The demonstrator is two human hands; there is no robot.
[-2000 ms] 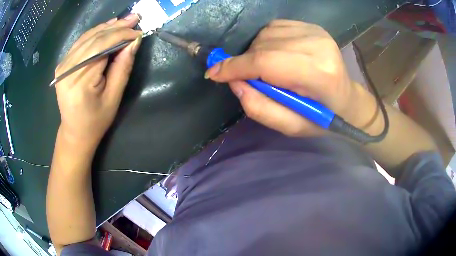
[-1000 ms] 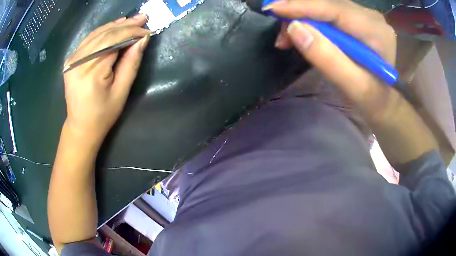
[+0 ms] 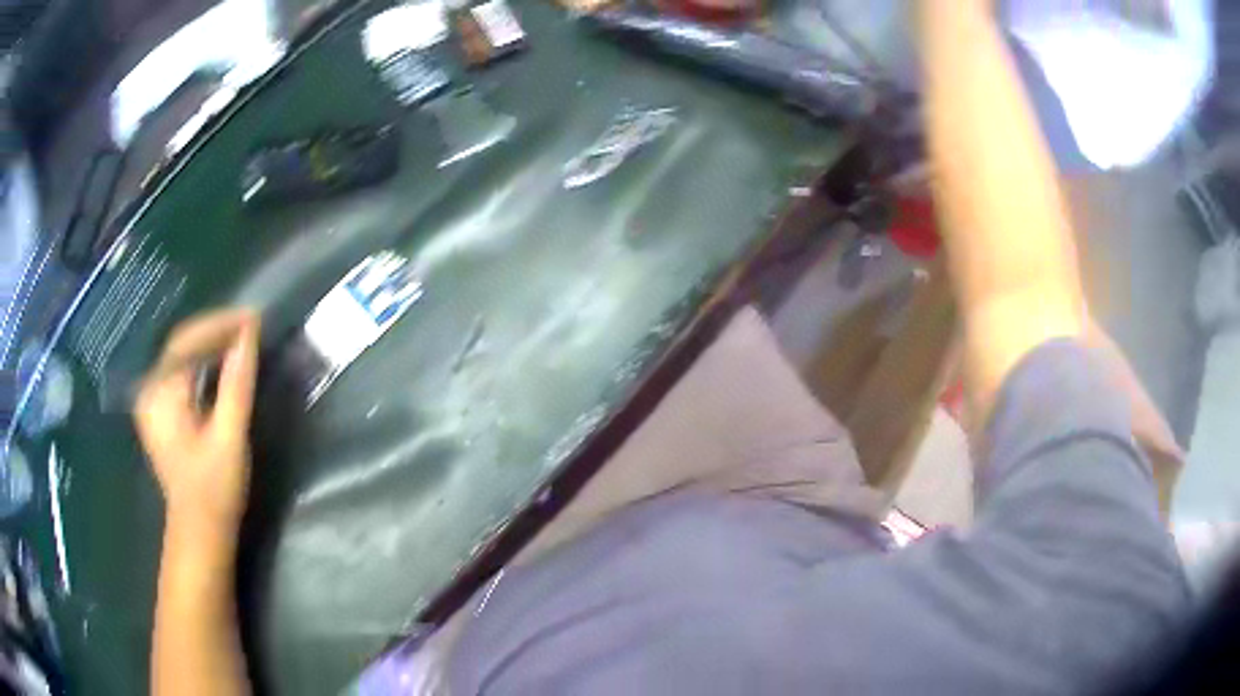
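Observation:
The phone circuit board (image 3: pixel 365 310), white with a blue end, lies on the dark green mat (image 3: pixel 544 326), left of the middle. My left hand (image 3: pixel 201 394) is raised just left of the board, not touching it. It is blurred, with the fingers curled and a dark patch between them; whether it still holds the tweezers cannot be told. My right forearm (image 3: pixel 1000 204) reaches up to the top edge, and my right hand is cut off there. The soldering iron cannot be made out.
A dark object (image 3: pixel 320 161) lies behind the board. A pale, lacy piece (image 3: pixel 620 146) lies on the mat further right. Small white and brown items (image 3: pixel 490 30) stand at the top. A dark long bar (image 3: pixel 734 61) runs along the back. The mat's edge (image 3: pixel 653 367) slants before my lap.
The view has swung, showing more of the bench. The board is out of my left fingers and lies on the mat. My right hand with the blue soldering iron has left the picture.

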